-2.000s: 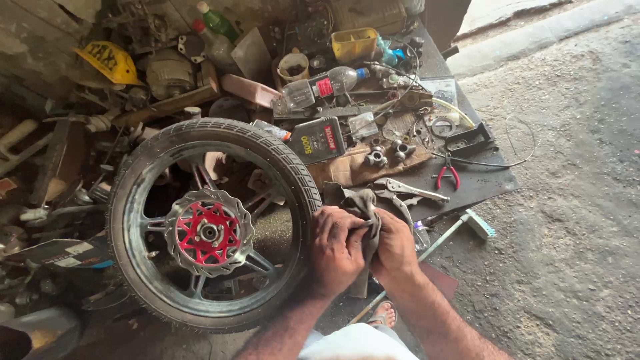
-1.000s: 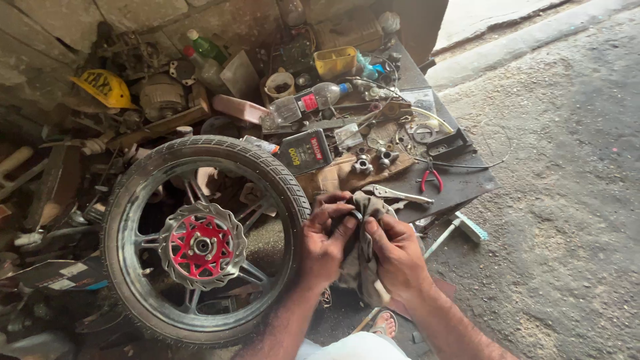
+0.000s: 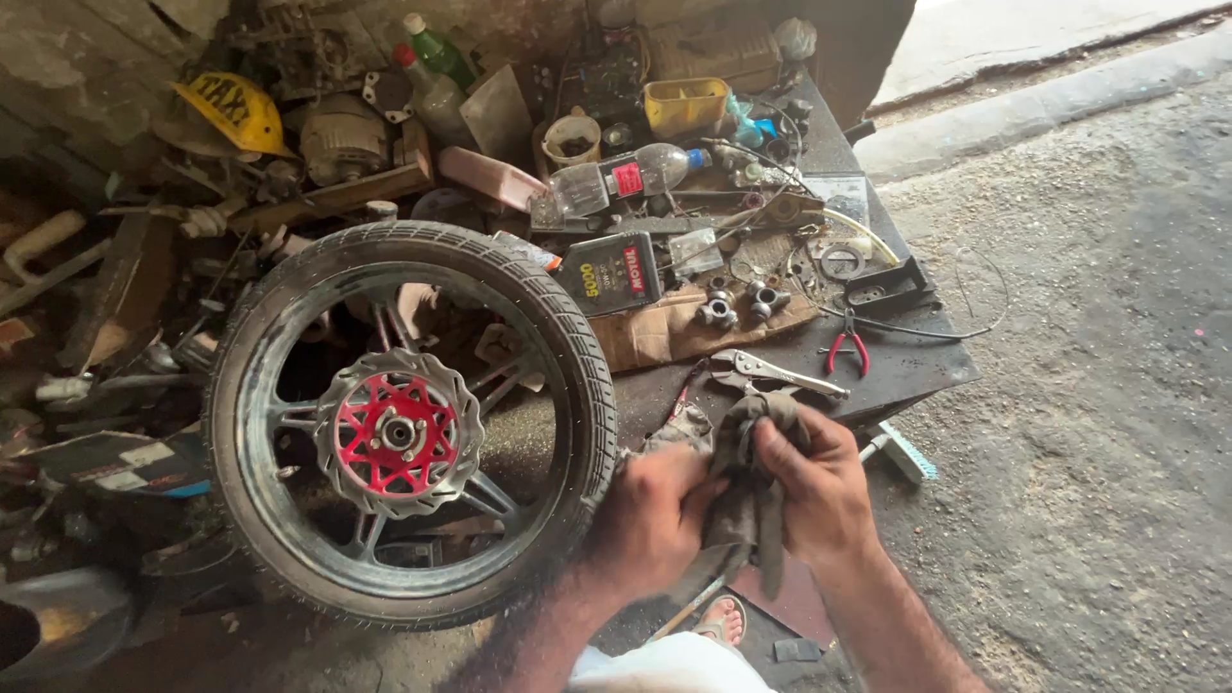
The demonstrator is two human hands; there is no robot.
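Observation:
A dirty grey-brown rag (image 3: 736, 515) hangs bunched between my hands. My right hand (image 3: 818, 472) pinches its upper part, thumb on top. My left hand (image 3: 654, 520), blurred, grips the rag's left side, close to the tyre. Whether something lies inside the cloth cannot be seen. Left of my hands is a motorcycle wheel with a black tyre (image 3: 592, 385) and a red-centred brake disc (image 3: 399, 433). Just above the rag, locking pliers (image 3: 780, 373) lie on the dark workbench (image 3: 905, 361), with red-handled pliers (image 3: 847, 351) to their right.
An oil container (image 3: 609, 274), a plastic bottle (image 3: 626, 180), metal joints (image 3: 717, 306) on cardboard, and a yellow tub (image 3: 685, 106) crowd the bench. A yellow taxi sign (image 3: 234, 113) sits among parts at the upper left. A brush (image 3: 903, 454) is below the bench edge, near a sandalled foot (image 3: 722, 621).
Both hands have kept hold of the rag while its folds and my fingers shifted. My left hand is now lower beside the rag than one second ago.

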